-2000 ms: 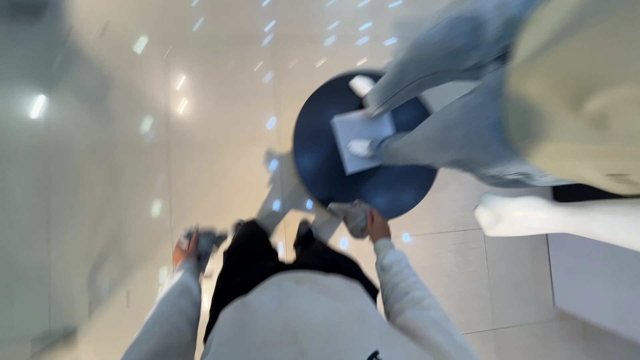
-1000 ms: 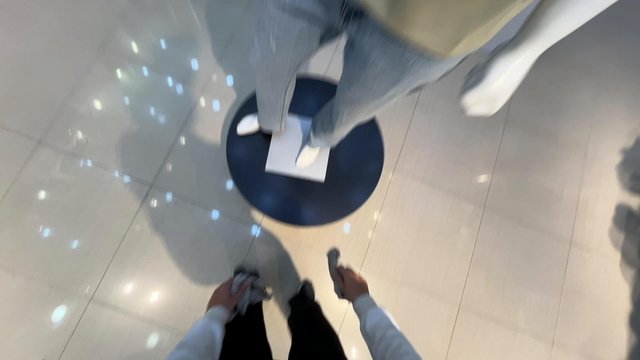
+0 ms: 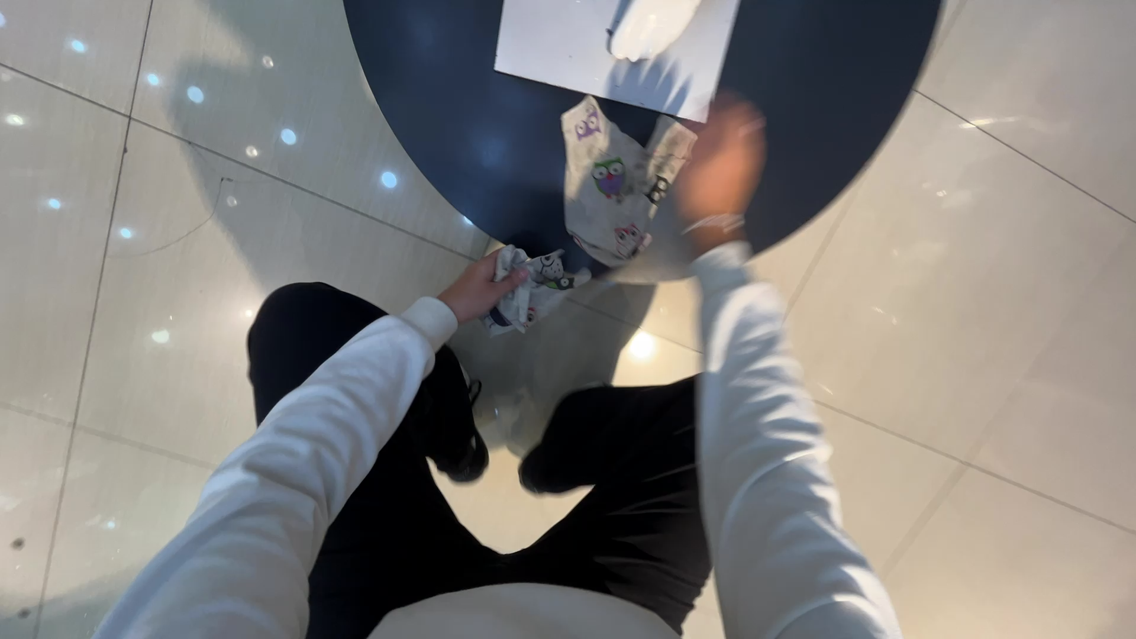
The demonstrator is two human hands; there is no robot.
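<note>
A light grey cloth piece with printed owls [image 3: 612,191], looking like a small garment or sock, lies or hangs over the near part of the dark round base. My right hand [image 3: 723,169], blurred, is at its right edge; whether the fingers grip it cannot be told. My left hand [image 3: 486,286] is closed on a crumpled owl-print cloth [image 3: 532,288] of the same kind, near the base's lower left edge. A white board [image 3: 612,53] rests on the base beyond the owl cloth, with a white foot [image 3: 652,27] over it.
The dark round base [image 3: 461,115] stands on a glossy tiled floor [image 3: 994,355] with light spots. My bent knees in black trousers [image 3: 612,444] and dark shoes are below, close to the base.
The view has come much closer to the round base. My right hand has moved forward over it. The owl-print cloth now shows spread out there. My legs are now bent.
</note>
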